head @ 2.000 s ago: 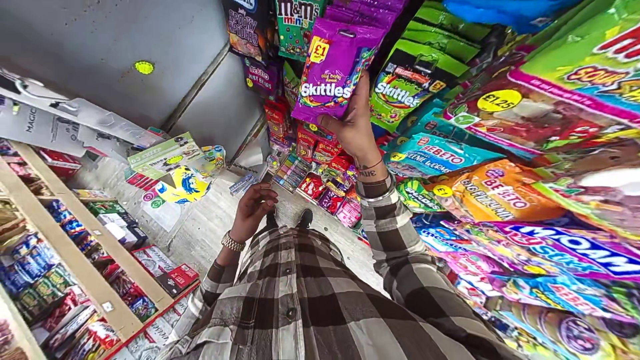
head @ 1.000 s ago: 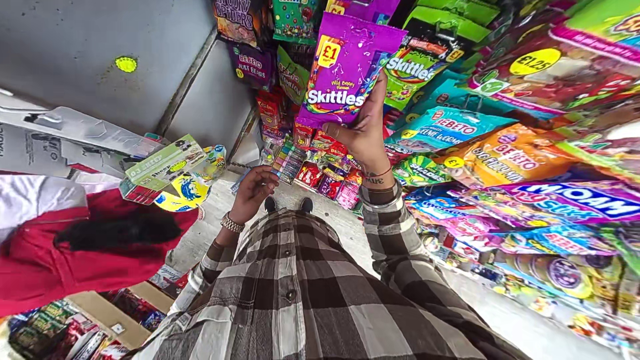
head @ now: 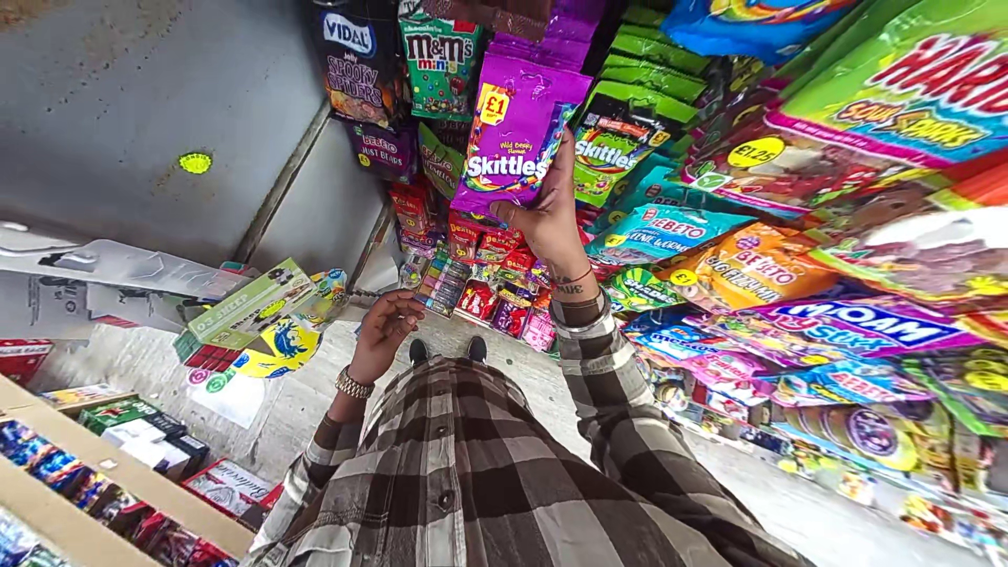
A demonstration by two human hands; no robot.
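Note:
My right hand (head: 551,209) grips the lower right edge of a purple Skittles bag (head: 516,130), its thumb on the front and its fingers mostly hidden behind. Other purple bags hang just behind it. Green Skittles bags (head: 610,150) hang right beside that hand. A green M&M's minis bag (head: 441,67) hangs to the left of the purple one. Low in front of my body, my left hand (head: 387,327) is held in the air with its fingers loosely bent and nothing in it, a metal watch (head: 354,384) on its wrist.
Hanging Bebeto bags (head: 760,268) and a large Haribo bag (head: 866,126) crowd the right side. Small sweet packs (head: 476,299) sit low ahead. A grey metal panel (head: 157,118) stands at the left, above a green box (head: 252,303). Cardboard trays (head: 118,472) of snacks lie lower left.
A person's red and white clothing and dark hair, seen at the left one second ago, have left the view. My right hand stays on the purple bag, which has shifted back toward the hanging ones.

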